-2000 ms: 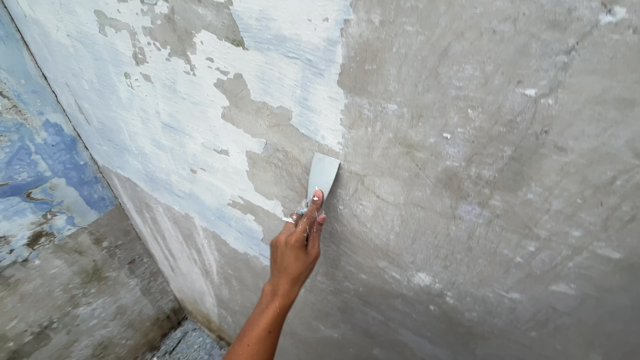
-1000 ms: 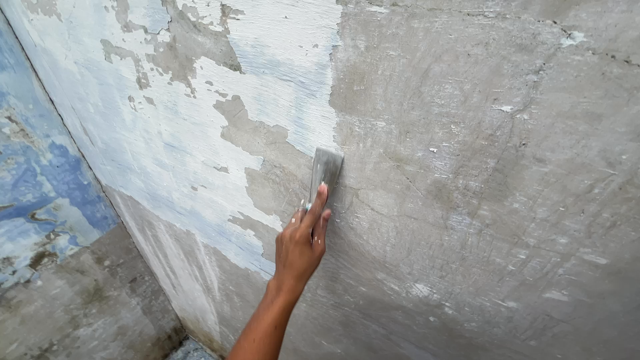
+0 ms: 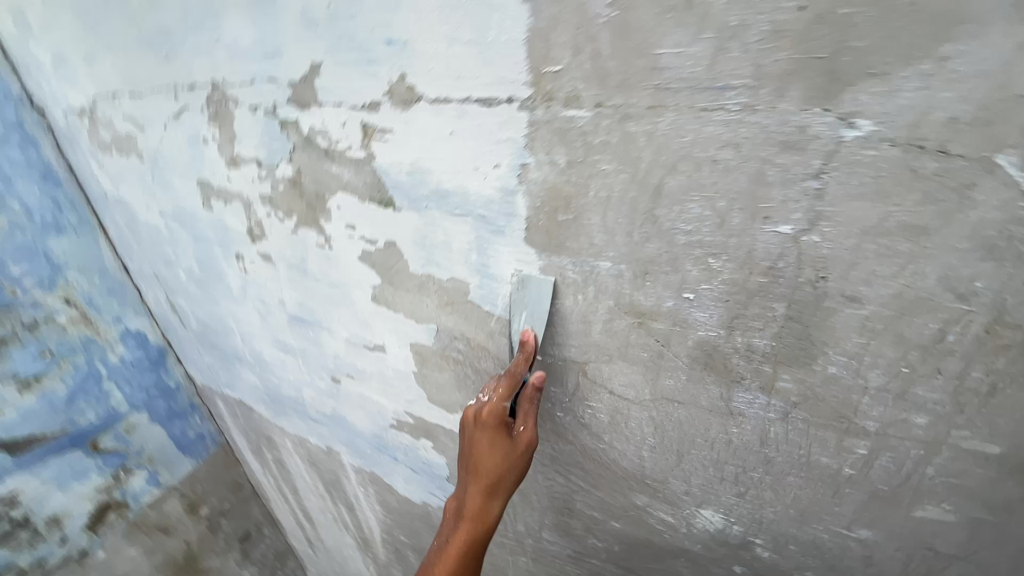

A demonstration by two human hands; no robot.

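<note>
My left hand (image 3: 500, 424) grips a putty knife, its index finger laid along the flat metal blade (image 3: 532, 302) and its thumb at the right side. Most of the dark handle is hidden in the hand. The blade's wide end rests at the lower right corner of the white and pale blue paint (image 3: 456, 192), where it borders the bare grey wall (image 3: 704, 336). Small white flecks stick to the fingers and knuckles. My right hand is out of view.
A long crack (image 3: 472, 101) crosses the upper wall. Grey patches (image 3: 324, 176) break up the paint on the left. A dark corner line (image 3: 120, 256) separates this wall from a blue, stained one (image 3: 152, 384). White scraps (image 3: 780, 230) cling to the grey surface.
The view has shifted up the wall. Against the wall's patches, the hand and putty knife sit slightly higher than a second ago, and the paint's lower right corner ends higher too.
</note>
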